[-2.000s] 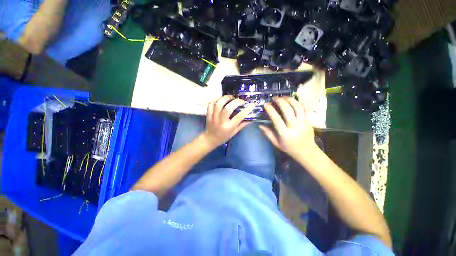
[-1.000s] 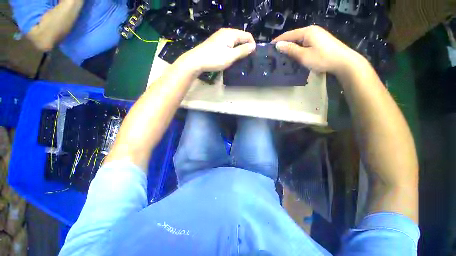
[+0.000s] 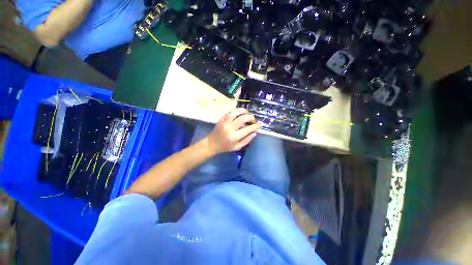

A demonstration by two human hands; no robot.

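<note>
A black power strip housing (image 3: 277,109) lies open back up on the pale board (image 3: 181,98), with shiny metal strips, a small green part (image 3: 303,126) at its right end and a yellow wire sticking out to the right. My left hand (image 3: 235,130) rests on its left front edge, fingers bent over it; whether it grips is partly hidden. My right hand is not in view; only a blurred skin-coloured patch and a bit of blue sleeve show at the lower right edge. A second open housing (image 3: 211,70) lies behind to the left, slanted.
Black socket inserts (image 3: 310,39) are heaped at the back and right. A blue bin (image 3: 20,155) at the left holds black strips (image 3: 85,145) with yellow wires. Bright small pieces (image 3: 396,191) line a strip at the right. Another person's arm (image 3: 64,20) shows at upper left.
The housing was face up with both hands at its far edge; now it lies open back up. My left hand has come nearer me, and my right hand has left it and gone out of view.
</note>
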